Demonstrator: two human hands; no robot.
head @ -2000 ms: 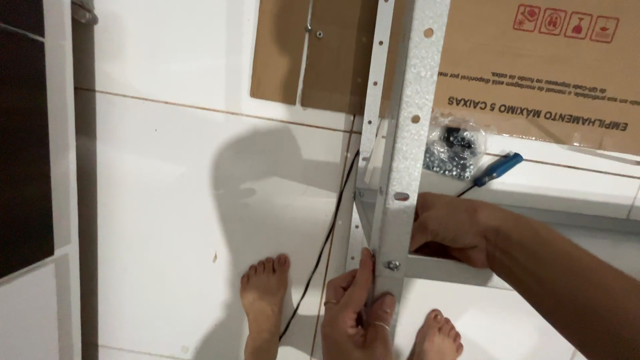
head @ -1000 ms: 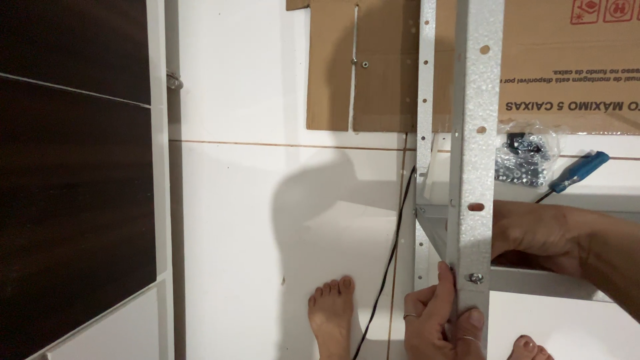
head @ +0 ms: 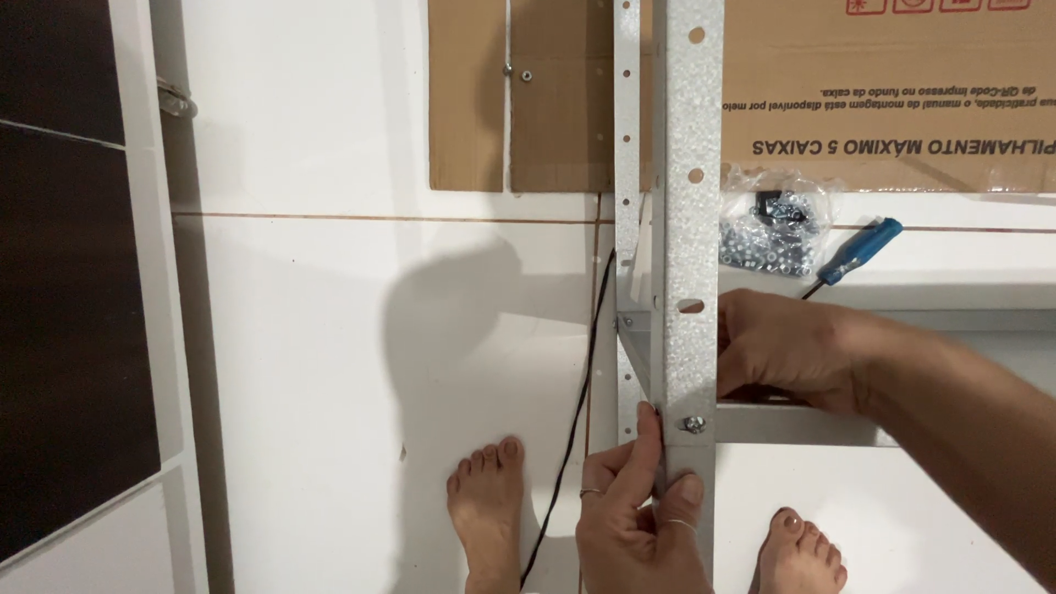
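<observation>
A perforated galvanized steel upright (head: 691,231) runs down the view, with a screw (head: 693,424) through a slot near its lower part. My left hand (head: 643,511) grips the upright's edges just below that screw, thumb on its face. Behind the upright, to its right, is my right hand (head: 784,351), its fingertips hidden by the metal; whether it holds anything cannot be seen. It is beside a sheet-metal shelf (head: 800,425). A blue-handled screwdriver (head: 862,250) lies just above my right hand, next to a clear plastic bag of nuts and screws (head: 771,227).
A second perforated upright (head: 627,173) stands to the left. Flattened cardboard (head: 891,74) with printing lies on the white tiled floor, and more cardboard (head: 561,132) bears small hardware. A black cable (head: 573,421) crosses the floor near my feet. Dark cabinet fronts (head: 66,313) line the left side.
My left hand stays on the upright below the screw, and my right hand remains behind it. The view has shifted sideways.
</observation>
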